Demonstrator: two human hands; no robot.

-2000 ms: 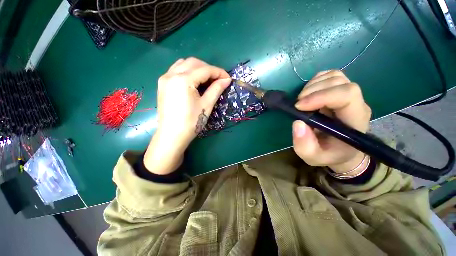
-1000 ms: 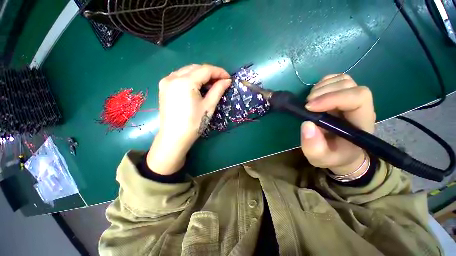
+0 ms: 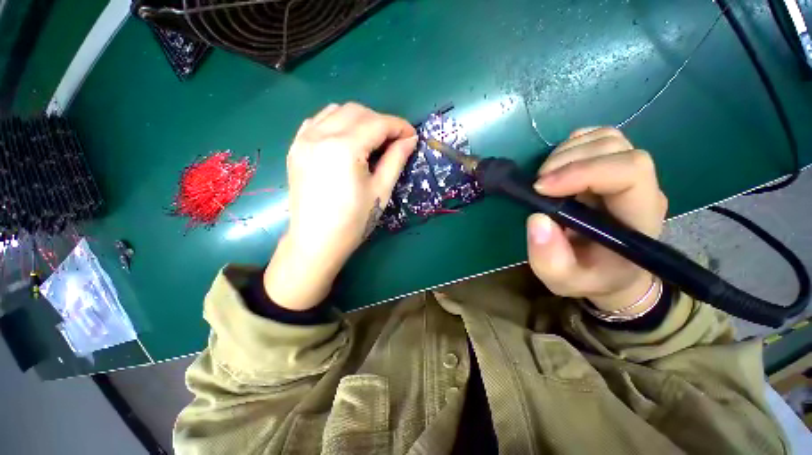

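A black PCB panel (image 3: 434, 185) with rows of small silvery parts lies on the green bench. My right hand (image 3: 601, 213) holds the soldering iron (image 3: 623, 238) like a pen, its brass-coloured tip over the panel's upper part. My left hand (image 3: 347, 182) covers the panel's left side, thumb and forefinger pinched together close to the tip. What the fingertips pinch is too small to make out. Thin red wires lie along the panel's lower edge. A loose pile of red lead wires (image 3: 212, 188) lies left of my left hand.
A tall black stack of panels (image 3: 44, 173) stands far left, with a clear plastic bag (image 3: 87, 302) and small dark parts (image 3: 125, 254) near it. A fan grille (image 3: 285, 27) is at the back, beside a speckled panel stack (image 3: 181, 49). Solder wire (image 3: 663, 87) and black cord (image 3: 773, 111) lie right.
The view has shifted slightly. Both hands stay at the panel in nearly the same grips. The iron's tip has moved only slightly relative to my left fingertips.
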